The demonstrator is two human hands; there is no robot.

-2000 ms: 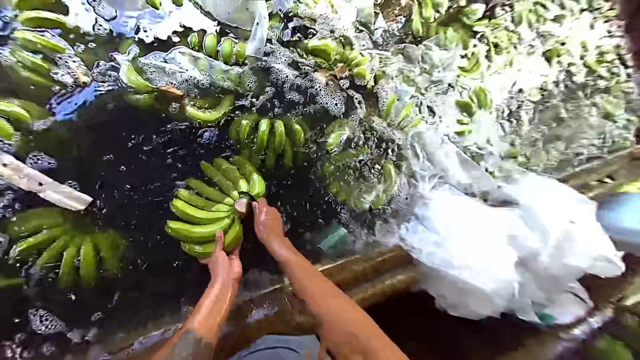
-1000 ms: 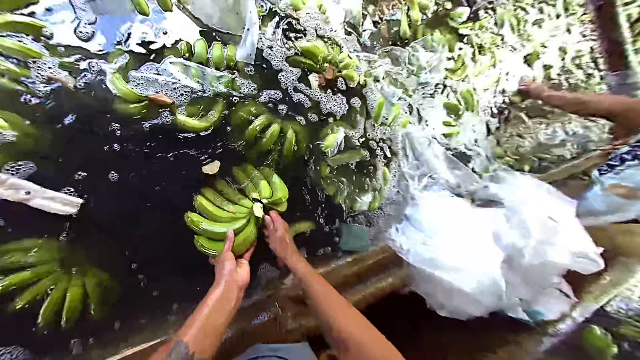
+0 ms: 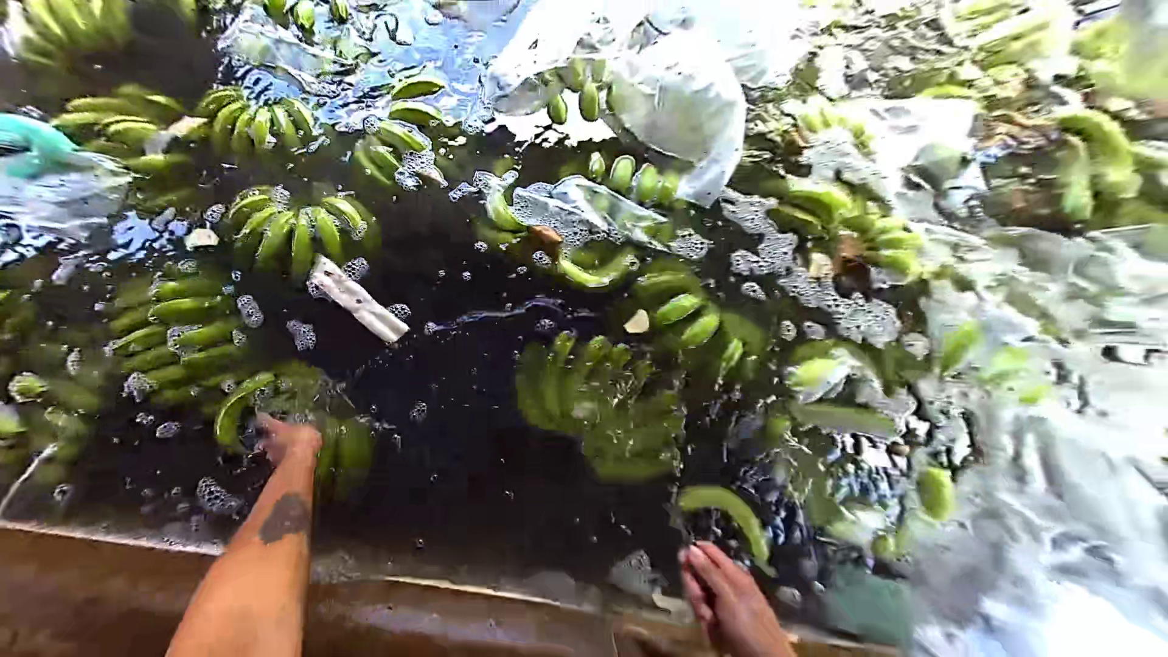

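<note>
My left hand (image 3: pixel 287 440) reaches into dark water at the lower left, its fingers at a hand of green bananas (image 3: pixel 242 411) that lies partly under the surface; whether it grips them is hidden. Near the tank's edge, my right hand (image 3: pixel 725 589) has its fingers closed around something thin that cannot be made out, just below a single curved green banana (image 3: pixel 730 511). Between the hands, a submerged banana cluster (image 3: pixel 593 401) lies under the water.
The tank's rim (image 3: pixel 438 607) runs along the bottom. More banana clusters (image 3: pixel 297 228) float around, with a white strip (image 3: pixel 360 301), clear plastic sheets (image 3: pixel 675 100), foam, and pale plastic (image 3: pixel 1031 547) at the right.
The banana cluster that both hands held is out of them. My left hand has moved left to other bananas, and my right hand is apart from it. The view has swung left.
</note>
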